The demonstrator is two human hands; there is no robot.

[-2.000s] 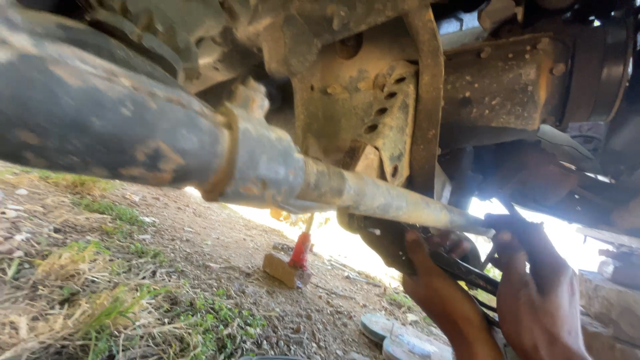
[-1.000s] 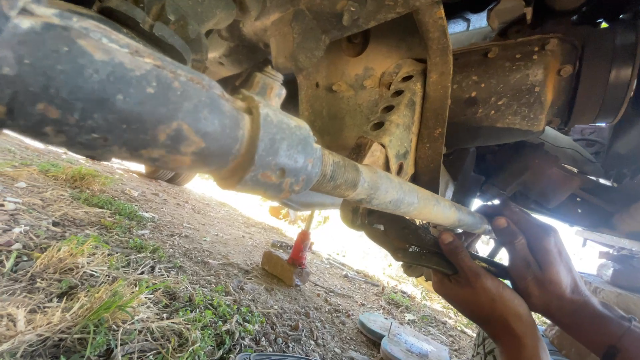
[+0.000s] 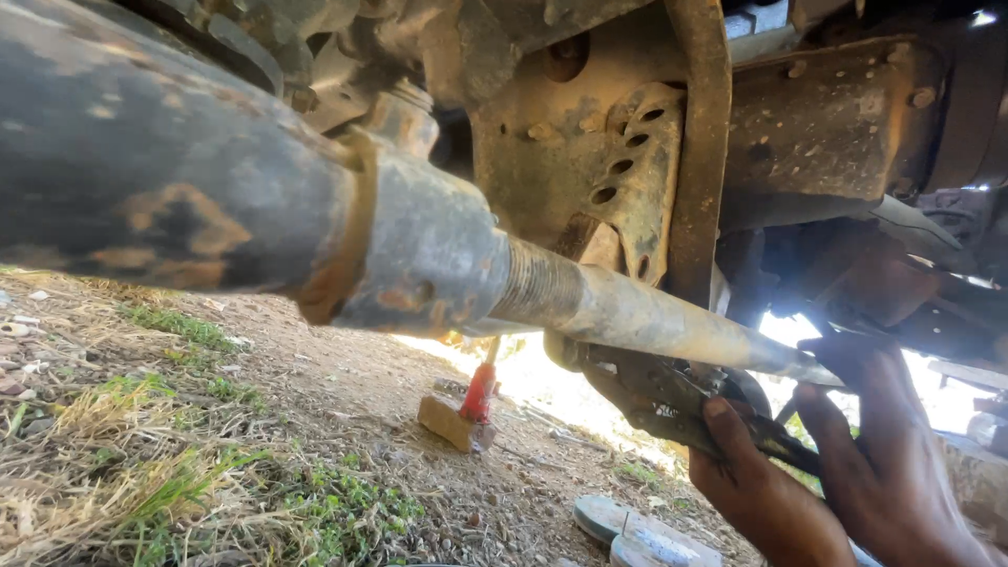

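A thick, worn steel tube (image 3: pixel 197 173) crosses the view from the upper left and narrows past a collar (image 3: pixel 425 236) to a threaded steel rod (image 3: pixel 669 315). At the rod's far end my right hand (image 3: pixel 890 449) has its fingers around the tip, partly in glare and shadow. Below the rod, my left hand (image 3: pixel 764 488) is closed on the narrow end of a long dark metal piece (image 3: pixel 669 402) that bears white writing; whether this is a tool or a vehicle part, I cannot tell. The two hands are close together.
Overhead is a rusty vehicle underside with a perforated bracket (image 3: pixel 646 173), a curved bar (image 3: pixel 705 157) and a housing (image 3: pixel 819 126). A red bottle jack (image 3: pixel 479 394) stands by a brown block (image 3: pixel 446 424) on dirt. A pair of sandals (image 3: pixel 661 543) lies at lower centre, with grass at left.
Both hands stay around the rod's far end, with small shifts of the fingers and wrists. Nothing has plainly been let go.
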